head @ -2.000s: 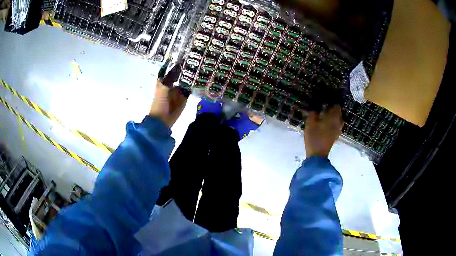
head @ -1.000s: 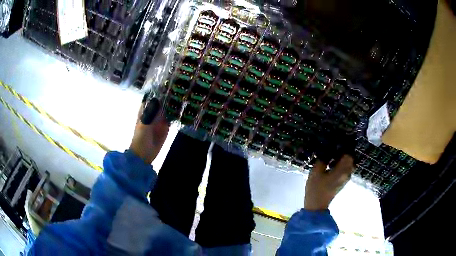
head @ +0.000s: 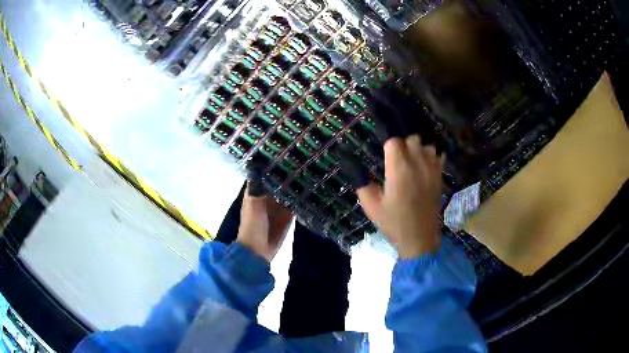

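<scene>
A clear blister tray (head: 286,124) with rows of small green, dark and copper coil-like parts lies tilted across the middle of the view. My left hand (head: 265,219) grips its near edge, with a black-covered thumb at the rim. My right hand (head: 407,189) is over the tray's right part, palm down. Its black-covered thumb and fingers are spread apart over the parts, and nothing is seen held in it. The dark fingertips blend with the dark parts.
A tan cardboard sheet (head: 558,207) and a white label (head: 462,205) lie at the right, on dark trays. More blister trays (head: 158,31) are at the upper left. Yellow-black aisle tape (head: 131,176) runs along the floor at the left.
The tray has turned and shifted in view. My right hand has left the tray's near edge and moved up over its parts. My left hand stays at the near edge.
</scene>
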